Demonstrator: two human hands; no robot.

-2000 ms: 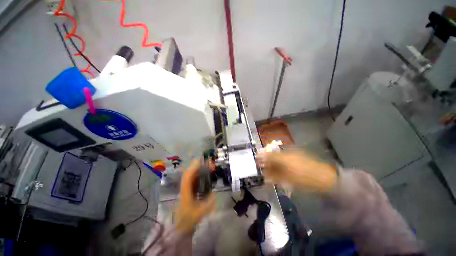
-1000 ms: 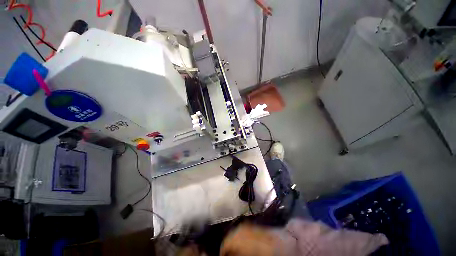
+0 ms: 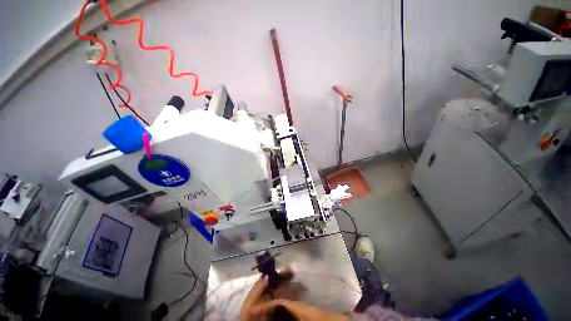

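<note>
A small black part (image 3: 267, 263) with thin prongs stands over the metal worktable (image 3: 319, 263). My left hand (image 3: 253, 299), low in the picture, appears closed on its lower end. My right hand (image 3: 307, 311) comes in from the right at the bottom edge, close beside the left one and partly cut off; its fingers are hard to make out. Another dark thing (image 3: 282, 312) shows between the hands, too blurred to name. The work slide (image 3: 300, 205) with its pale plate lies beyond my hands, at the right side of the white machine (image 3: 219, 157).
A touchscreen (image 3: 108, 184) and red and yellow buttons (image 3: 211, 217) are on the machine. A white tuft (image 3: 337, 195) hangs at the slide's outer end. A blue crate (image 3: 501, 304) is at lower right. A dustpan (image 3: 348, 183) and a grey cabinet (image 3: 466, 175) stand beyond.
The view has dipped toward the crate and risen again. My hands left the slide and now meet low over the table. The corded part lying on the table is no longer seen there.
</note>
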